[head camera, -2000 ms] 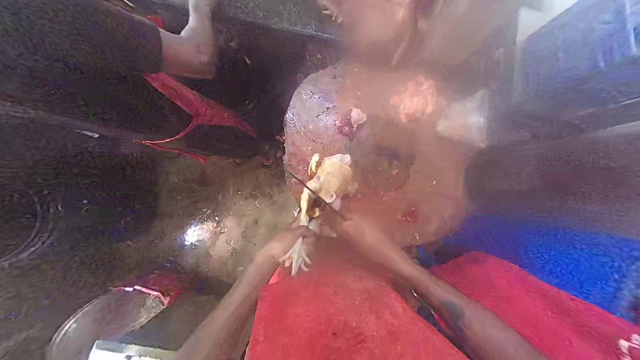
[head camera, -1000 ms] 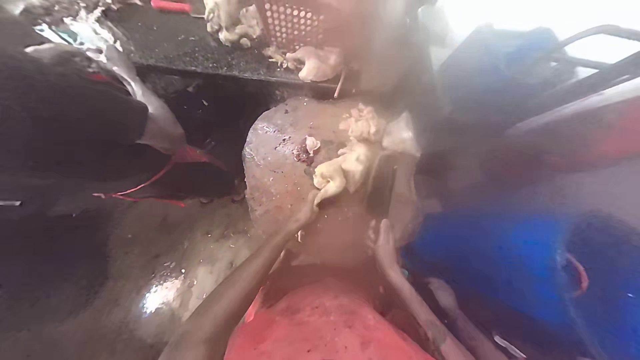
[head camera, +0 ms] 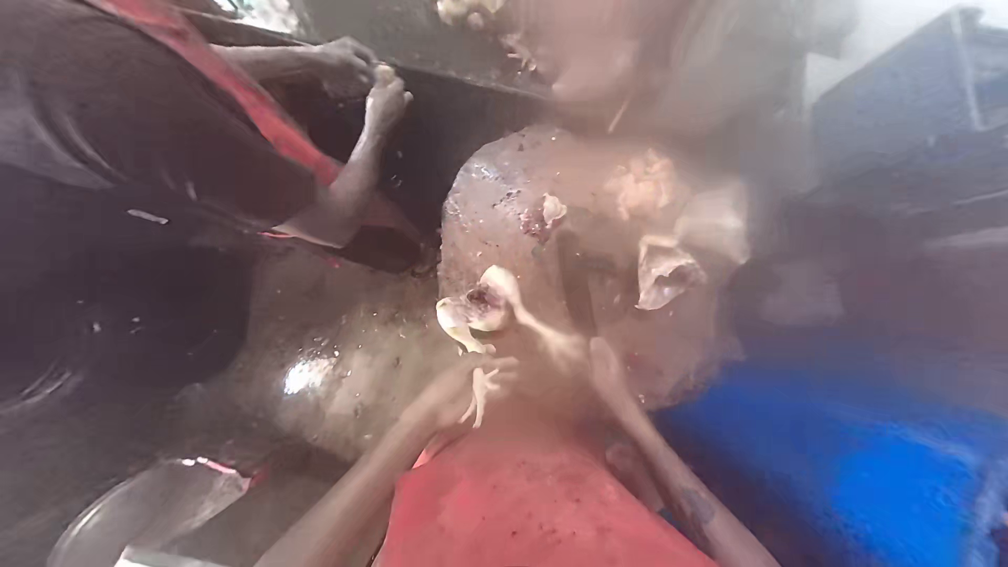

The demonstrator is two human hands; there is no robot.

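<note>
A round chopping block (head camera: 504,189) stands in front of me. On its near left part lie chicken legs (head camera: 496,303), with the thighs away from me and a foot (head camera: 479,394) hanging toward me. My left hand (head camera: 472,382) is closed around the lower end of one leg. My right hand (head camera: 602,362) is on the handle end of a dark, wide-bladed knife (head camera: 576,283), whose blade points away over the block; haze blurs its outline. A cut piece of chicken (head camera: 668,274) lies to the right of the knife, and a small bloody scrap (head camera: 545,216) beyond the legs.
Pale pieces of meat (head camera: 642,183) lie at the block's far right. A co-worker's hands (head camera: 386,90) and red apron strap (head camera: 268,118) are at upper left, by a dark counter. A blue container (head camera: 890,472) stands at right, a metal basin (head camera: 150,504) at lower left.
The chicken part in my left hand now lies nearer me, its legs spread apart. A cut piece now lies right of the knife. The co-worker's two hands have come into view together.
</note>
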